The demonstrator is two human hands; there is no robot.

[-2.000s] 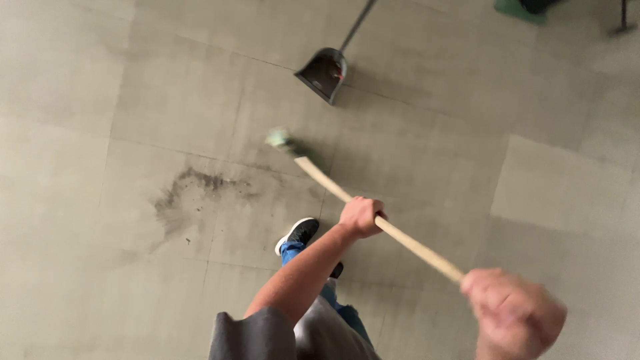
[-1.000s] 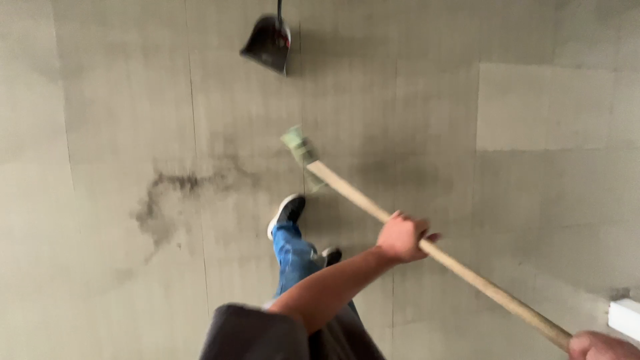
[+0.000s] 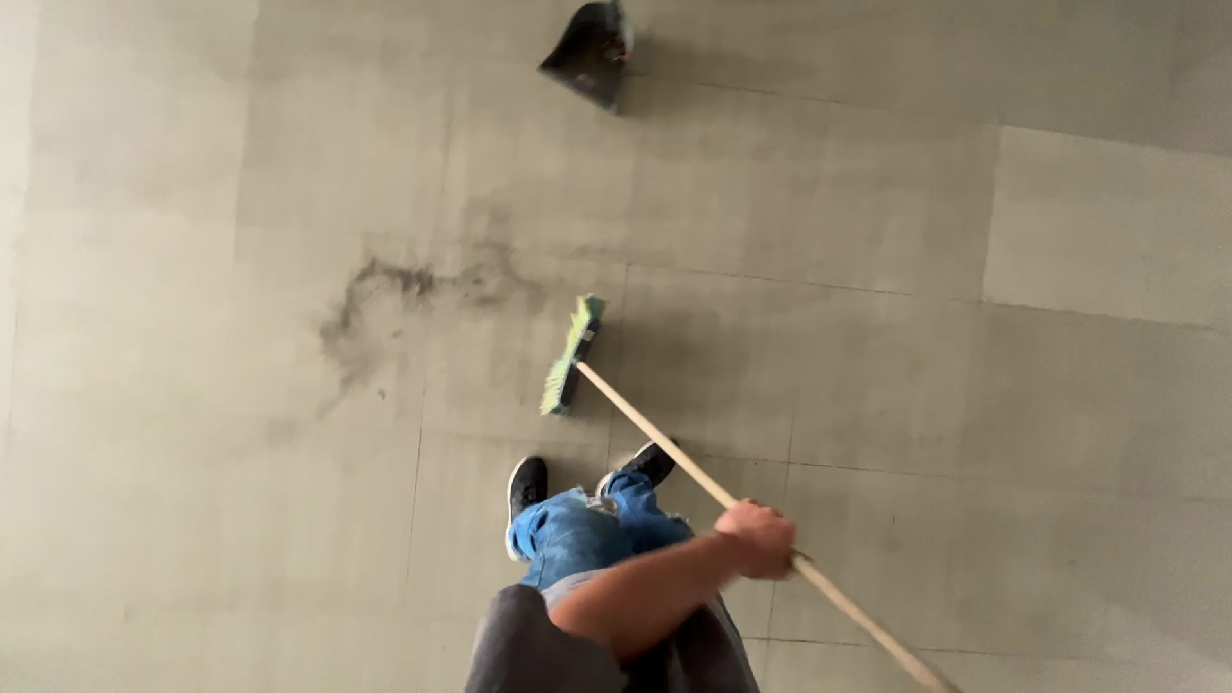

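My left hand (image 3: 757,539) is closed around the wooden handle of a push broom (image 3: 664,443), reaching across from my grey sleeve. The handle slants up and left to the broom head (image 3: 575,356), which has pale green bristles on a dark block and lies left of the handle's end, in front of my shoes. The handle's other end runs out of the frame at the bottom right, and my right hand is out of sight. A smear of dark dust (image 3: 414,281) lies on the floor, left of the bristles.
A black long-handled dustpan (image 3: 589,58) with some debris in it stands at the top. Beneath everything is a greyish tiled floor (image 3: 866,385) with thin joints and a lighter patch (image 3: 1107,221) at the right. My black shoes (image 3: 527,486) are near the bottom middle.
The broom head has moved nearer to my feet, and its bristles now face the dust. My right hand, at the handle's far end before, has left the view. Both shoes now show fully.
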